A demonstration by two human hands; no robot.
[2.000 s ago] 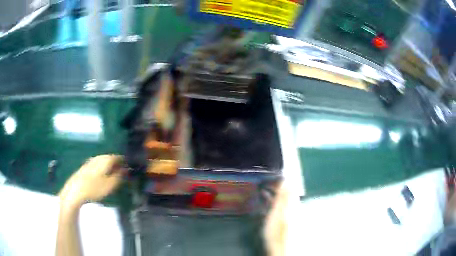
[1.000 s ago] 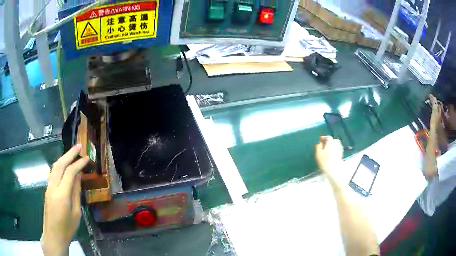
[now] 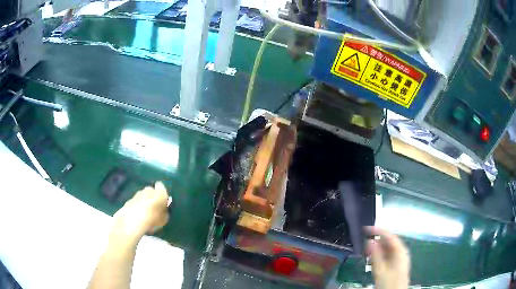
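My right hand holds a thin dark phone frame, blurred and seen nearly edge-on, over the right side of the press base's scratched black top. My left hand is over the green belt left of the press, fingers curled; I cannot tell if it holds anything. The orange-brown fixture stands at the left side of the press base, with black ragged wrap beside it. The square metal press head is above the back of the base.
The green conveyor belt runs on both sides of the press, with a dark part beyond my left hand. A white sheet lies at the near left. A grey post, yellowish hose, warning label and red button surround the work.
The view has swung left. My left hand has left the fixture and is over the left belt. My right hand has come from the right belt to the press and now holds a dark frame.
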